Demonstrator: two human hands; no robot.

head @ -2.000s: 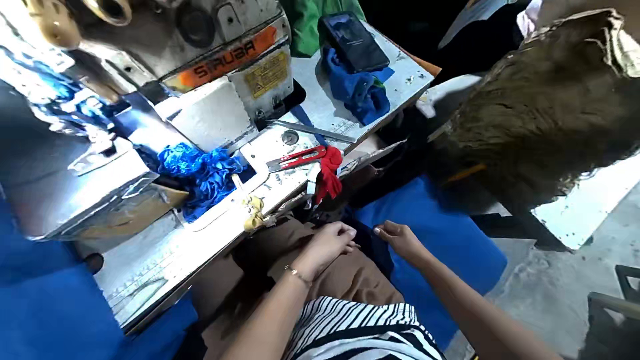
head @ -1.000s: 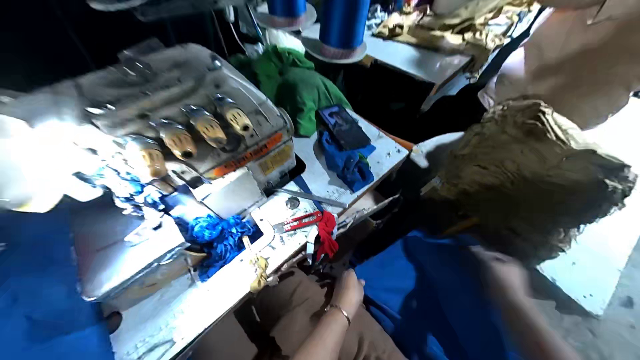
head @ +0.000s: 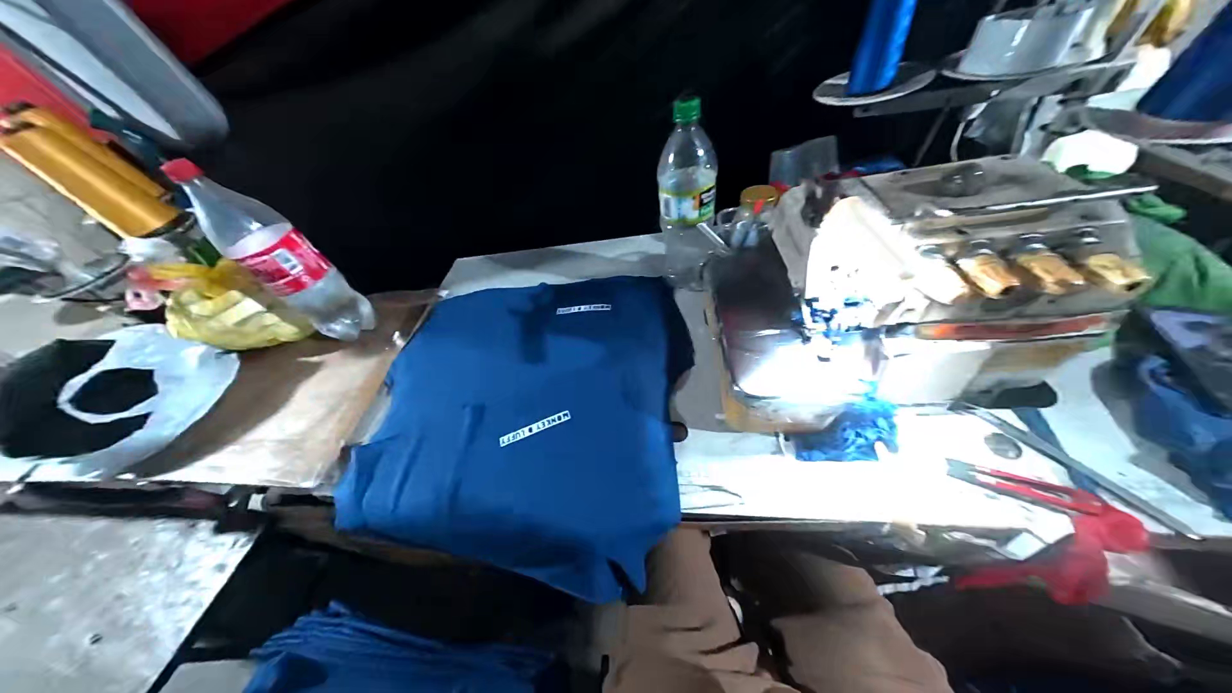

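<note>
Neither my left hand nor my right hand is in view. Blue fabric garments [head: 577, 462], some with small printed white strips, lie in a flat pile on the worktable. Right of them stands an overlock sewing machine [head: 1001, 289], its lamp shining on the needle area. Blue thread scraps [head: 847, 433] are bunched below the machine's front. Red-handled thread snips [head: 1030, 486] rest near the table edge beside red cloth [head: 1088, 563]. More blue fabric [head: 385, 654] is stacked low, below the table.
Left of the garments are a tilted plastic bottle with a red cap [head: 279, 250], a yellow bag [head: 231, 308] and a white plastic bag [head: 192, 375]. A green-capped bottle [head: 687, 183] stands behind. A metal rod [head: 1088, 472] lies at the right.
The view has swung left, bringing in the blue garment pile. Both hands, seen over the lap and blue fabric before, are out of the picture.
</note>
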